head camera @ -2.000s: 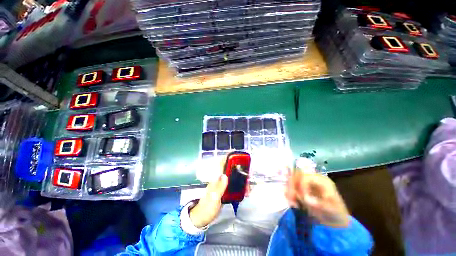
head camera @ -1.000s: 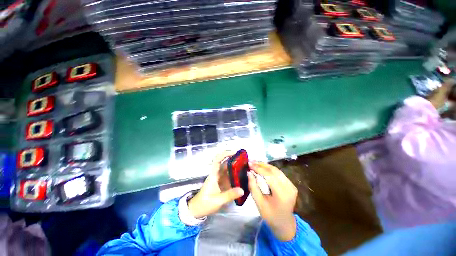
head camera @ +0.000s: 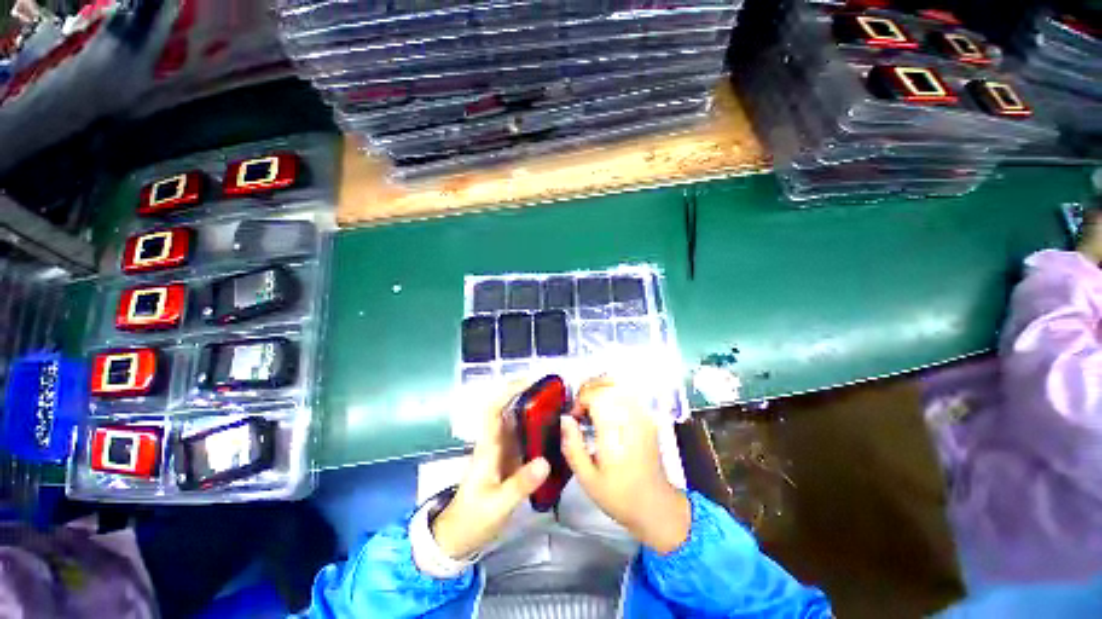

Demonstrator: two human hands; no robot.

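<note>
A red-and-black phone unit [head camera: 544, 438] is held upright and tilted over my lap, at the near edge of the lens tray. My left hand [head camera: 489, 498] grips it from the left side, thumb on its front. My right hand [head camera: 622, 466] is at its right edge with thumb and forefinger pinched together; whether a small piece is between them is too blurred to tell. The lens tray [head camera: 474, 417] lies just beyond, with dark lenses in its upper rows. The hands hide part of its near side.
A phone blister tray [head camera: 317, 363] with several units lies left, beside a blue basket [head camera: 39, 405]. Tray stacks stand at the rear [head camera: 520, 85] and right [head camera: 882, 151]. Tweezers [head camera: 690, 232] and film scraps [head camera: 718, 381] lie right. A co-worker's pink sleeve [head camera: 1063, 320] is at far right.
My right hand has moved left from beside the film scraps to the unit. The unit, earlier facing up, is now turned more on edge. The camera view has shifted too.
</note>
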